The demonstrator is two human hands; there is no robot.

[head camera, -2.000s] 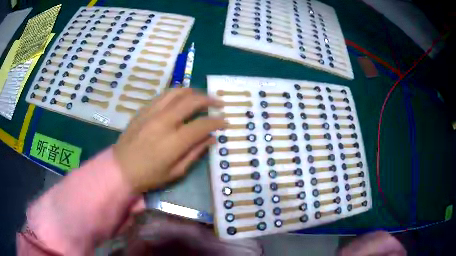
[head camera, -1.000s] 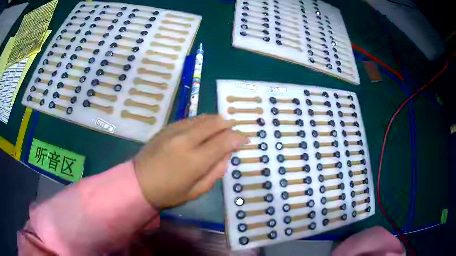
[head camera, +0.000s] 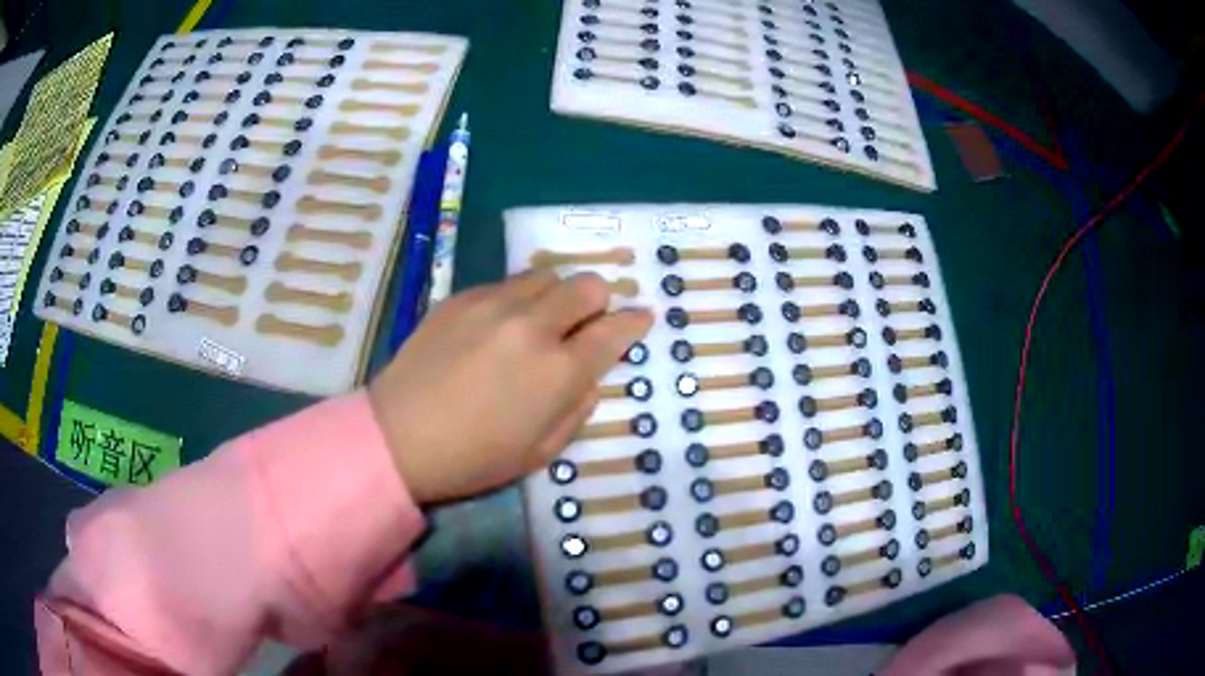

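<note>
The near foam tray point(head camera: 740, 535) is white, with tan dumbbell slots in columns. Small dark round discs sit at most slot ends, and a few look bright white. My left hand point(head camera: 496, 383), in a pink sleeve, lies over the tray's upper left column with its fingertips bent onto the slots. The fingertips hide some slots, and I cannot tell if they pinch a disc. The top left slot shows plain tan. Of my right arm only a pink sleeve shows at the bottom right edge; my right hand is out of the picture.
A second foam tray point(head camera: 293, 271) lies at the left, its right column plain tan. A third tray point(head camera: 740, 122) is at the top. A blue pen point(head camera: 420, 238) and a white patterned pen point(head camera: 447, 218) lie between trays. A red wire point(head camera: 1020, 396) curves at the right. Yellow slips point(head camera: 50, 126) lie far left.
The whole view has shifted slightly. My left hand has moved from the near tray's left edge further onto its upper left slots, and its fingers are more bent.
</note>
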